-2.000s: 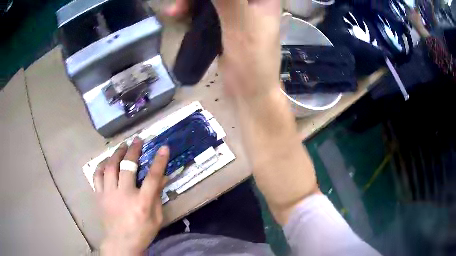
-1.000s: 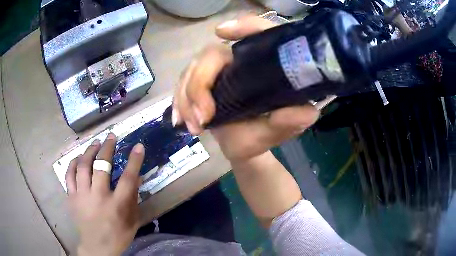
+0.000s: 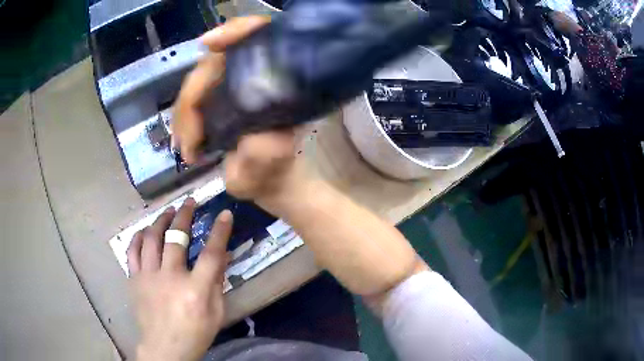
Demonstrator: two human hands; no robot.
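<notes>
My right hand point(image 3: 261, 155) is shut around the thick black electric screwdriver point(image 3: 247, 92), blurred, held above the right side of the screw feeder point(image 3: 145, 151). The driver's tip is hidden behind my fingers, near the feeder's front block. My left hand point(image 3: 176, 261), with a white ring-like band on one finger, rests on the left part of the glossy black housing point(image 3: 243, 218). The housing lies in the white fixture point(image 3: 279, 243) on the bench. My right wrist and the driver hide part of the housing and the feeder.
A white tub point(image 3: 367, 144) holding black parts point(image 3: 431, 116) stands right of the feeder. Round black units with white spokes point(image 3: 498, 60) lie at the upper right. A thin white strip point(image 3: 549, 128) hangs at the bench edge. The bench's front edge runs diagonally above the green floor.
My right hand has carried the screwdriver from above the housing up and left to the feeder. My left hand stays on the housing. The view has shifted, and the tub shows again.
</notes>
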